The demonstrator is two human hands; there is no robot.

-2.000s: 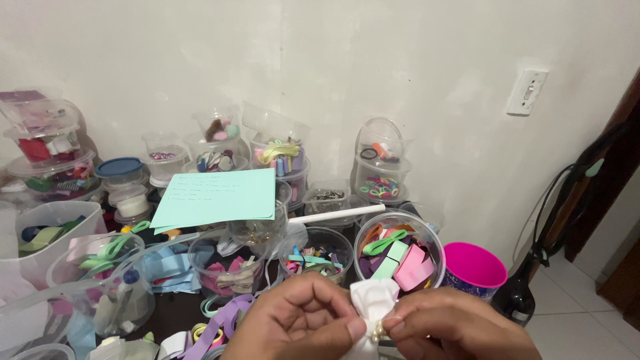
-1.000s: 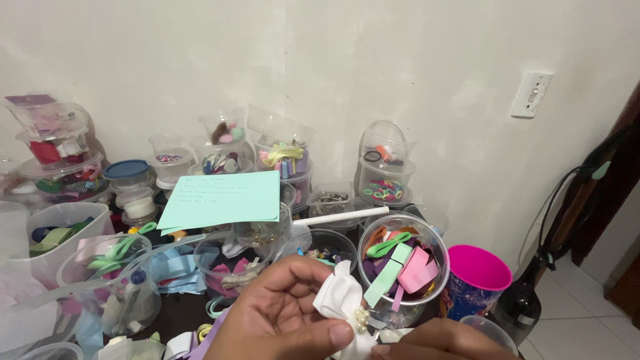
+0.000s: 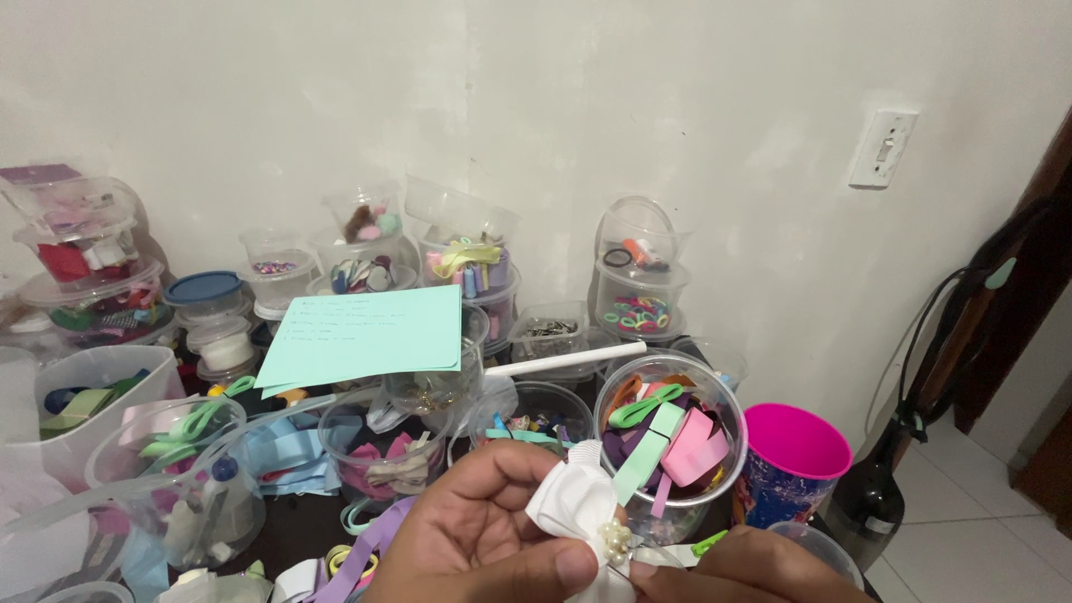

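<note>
A white ribbon bow [image 3: 574, 502] with a cluster of pearl beads [image 3: 615, 540] at its middle is at the bottom centre. My left hand [image 3: 494, 536] grips the bow between thumb and fingers from the left. At the right of the pearls, my right hand [image 3: 745, 569] pinches something thin, perhaps a needle or thread, too small to tell. Just behind the bow stands a clear round tub [image 3: 737, 452] full of coloured ribbon pieces. A green-tipped item [image 3: 710, 543] lies partly hidden behind my right hand.
Clear tubs of ribbons and beads crowd the dark table, some stacked by the wall. Green paper sheets [image 3: 368, 339] with handwriting rest on tubs beside a white stick [image 3: 569, 358]. A pink-lined cup [image 3: 796, 452] stands right, near a dark bottle [image 3: 871, 494].
My right hand has moved a little away from the bow, down and to the right, and then back beside the pearls. The bow has tilted in my left hand.
</note>
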